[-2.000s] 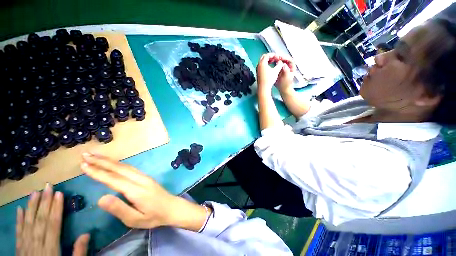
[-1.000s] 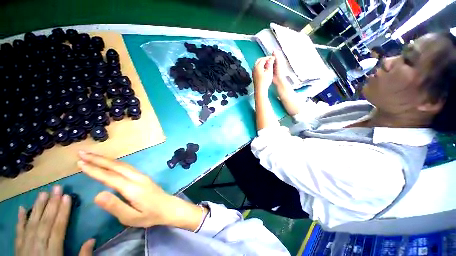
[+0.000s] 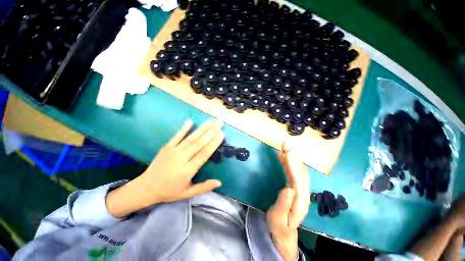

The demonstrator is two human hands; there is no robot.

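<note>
Several glossy black round parts lie on the bench top between my hands. My left hand rests palm down, fingers apart, over the left end of this group; whatever is under its fingers is hidden. My right hand is held on edge with its fingers up, to the right of the parts, with nothing visible in it. Many more black round parts stand close together on the tan cardboard sheet. A small pile of matte black pads lies right of my right hand.
A black tray of glossy black parts is at the upper left, beside a white cloth. A clear bag with black pads lies at right. Another person's hands show at the lower right edge. A blue crate is below the bench edge.
The view has swung left, bringing the tray and cloth in and most of the other person out. My right hand has turned from flat onto its edge. More loose parts show beside my left hand.
</note>
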